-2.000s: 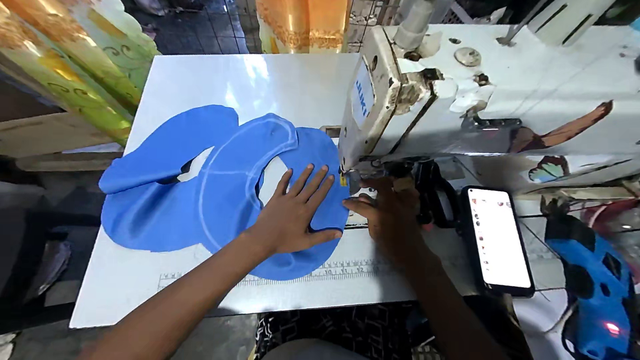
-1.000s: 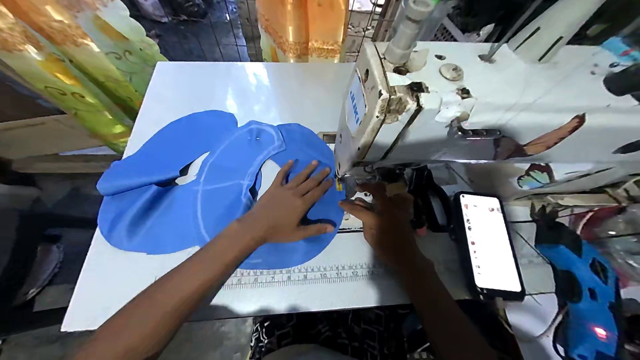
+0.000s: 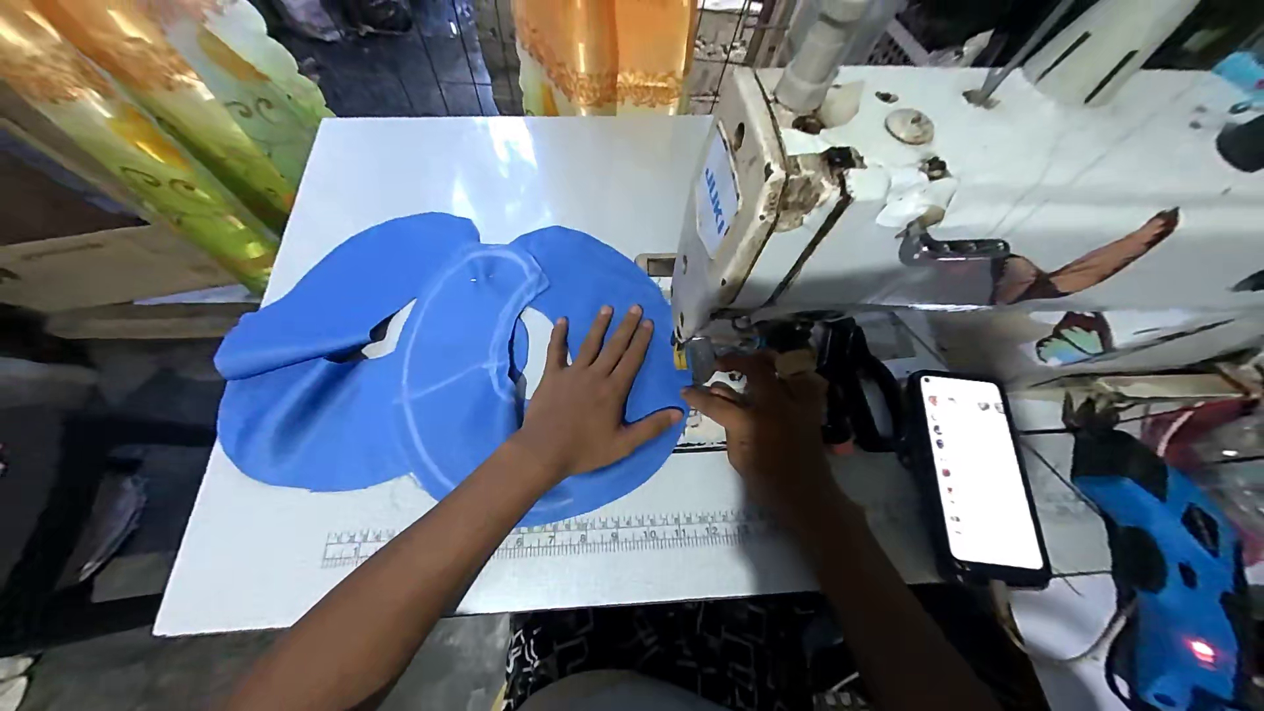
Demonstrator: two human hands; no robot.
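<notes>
Blue fabric (image 3: pixel 464 365), cut in rounded shapes with ring-like openings and pale seam or chalk lines, lies on the white sewing table (image 3: pixel 247 553). My left hand (image 3: pixel 592 400) rests flat on its right part, fingers spread. The fabric's right edge reaches the needle area of a white Juki sewing machine (image 3: pixel 750 197). Close to that edge, by the presser foot, my right hand (image 3: pixel 760 415) has thumb and fingers bent near each other; whether they pinch the edge cannot be told. The machine head and the hand partly hide the needle.
A lit smartphone (image 3: pixel 978 474) lies right of my right hand. Beyond it is a blue and black object (image 3: pixel 1155 553) with a red light. A ruler scale (image 3: pixel 583 536) runs along the table's near side. Patterned curtains (image 3: pixel 612 49) hang behind the table.
The blue fabric has turned slightly beneath my left hand, which stays flat on it. My right hand remains beside the presser foot.
</notes>
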